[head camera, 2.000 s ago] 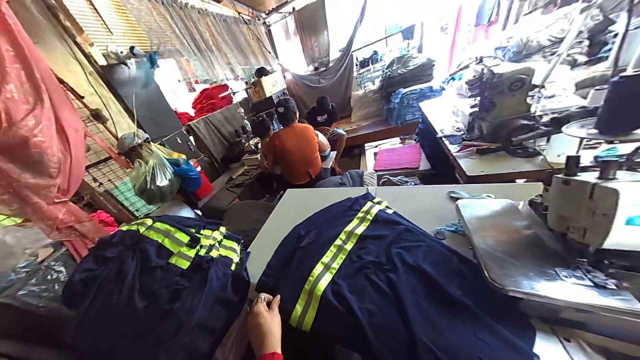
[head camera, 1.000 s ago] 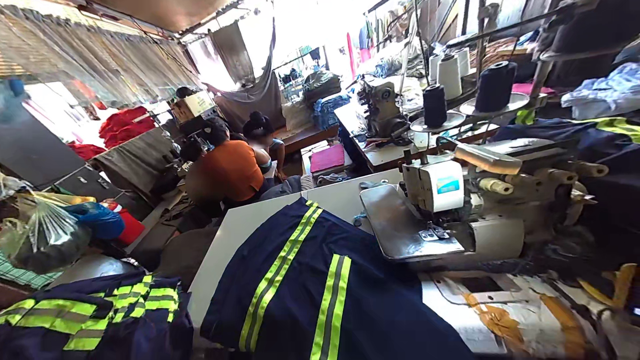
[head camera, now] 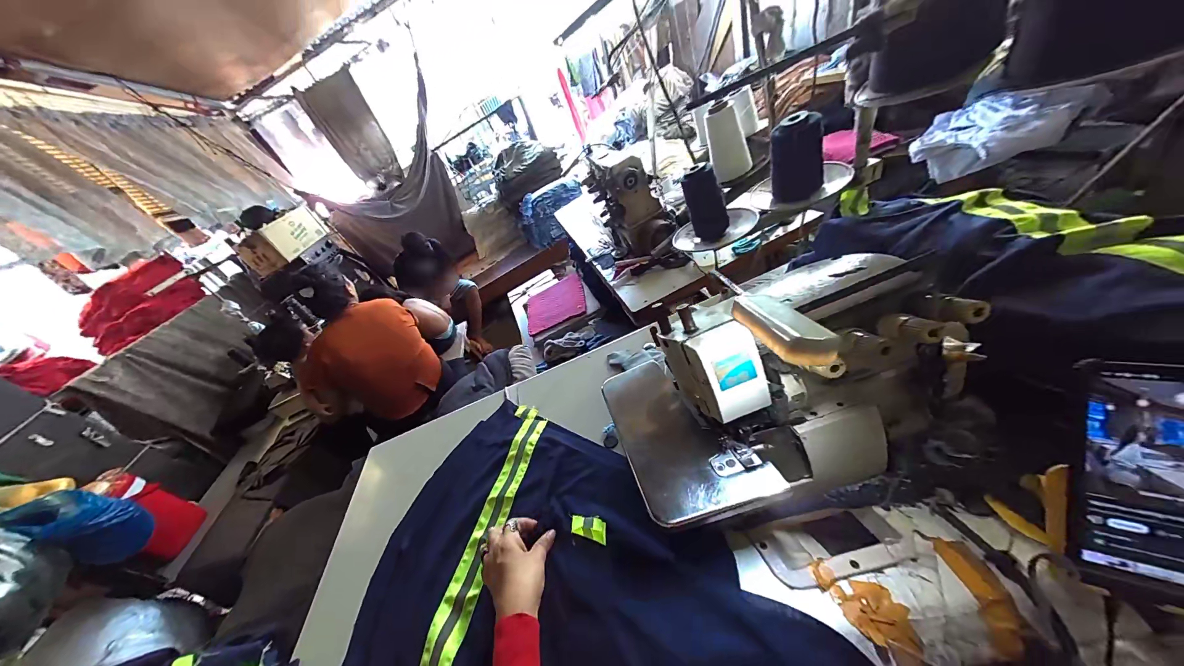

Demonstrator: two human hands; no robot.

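My left hand, with a ring and a red sleeve, comes in from the bottom of the view. Its curled fingers grip the navy cloth beside a yellow-green and grey reflective strip. A short reflective patch shows just right of the hand. The cloth lies over the pale tabletop and reaches the metal plate of an industrial sewing machine. The presser foot has no cloth under it. My right hand is not in view.
Thread cones stand behind the machine. More navy cloth with reflective strips lies at right, above a screen device. A person in an orange top and other people sit beyond the table. Bags and a red container are at left.
My left hand was at the cloth's left edge two seconds ago, out of view one second ago, and now rests by the strip. The cloth's folds have shifted. The view has swung right.
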